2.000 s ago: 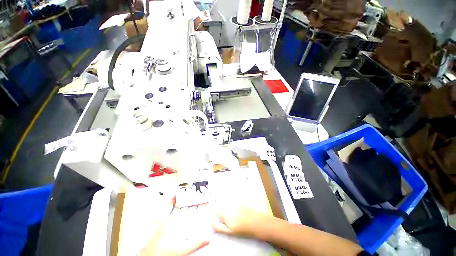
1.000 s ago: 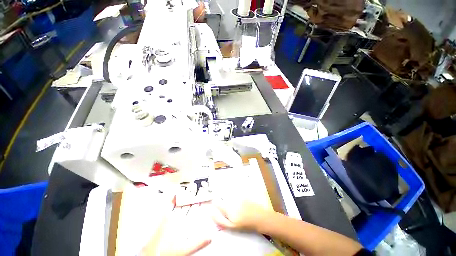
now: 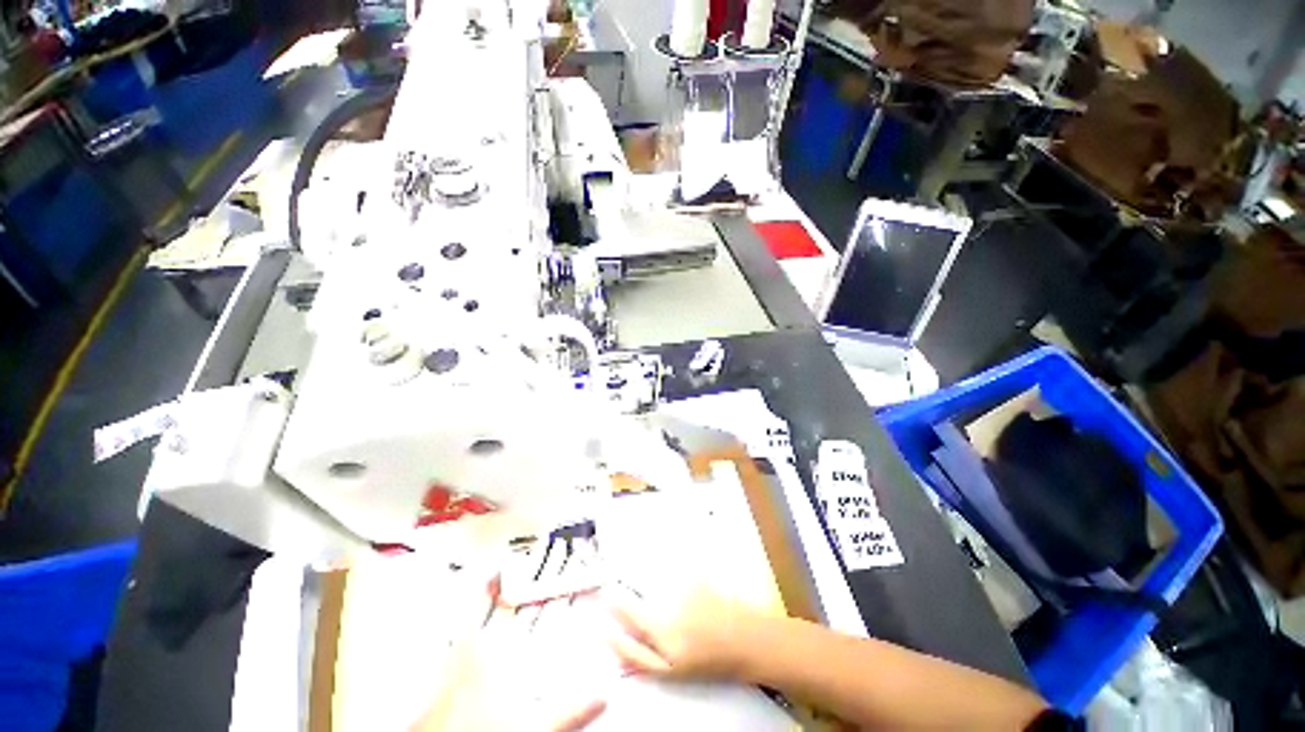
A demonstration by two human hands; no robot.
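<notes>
The white template [image 3: 716,529] lies under the head of the white sewing machine [image 3: 387,458], with brown strips along its sides. My right hand [image 3: 687,629] rests on the template, fingers pointing left. My left hand [image 3: 501,701] lies flat at the bottom, washed out by glare. A small presser frame [image 3: 551,589] with a reddish front edge sits just beyond my hands, with dark thin lines around it. Glare hides whether a panel lies under my hands. White brand labels [image 3: 859,506] with black lettering lie on the dark tabletop to the right.
A blue bin [image 3: 1195,551] with dark pieces stands at right, another blue bin [image 3: 65,608] at left. A dark screen in a white frame [image 3: 897,275] stands beyond the table. A small silvery part [image 3: 706,358] and a dark heap [image 3: 193,586] lie on the tabletop.
The view has shifted slightly. Both hands stay in nearly the same place on the template. The dark lines at the presser frame look different; their cause is unclear.
</notes>
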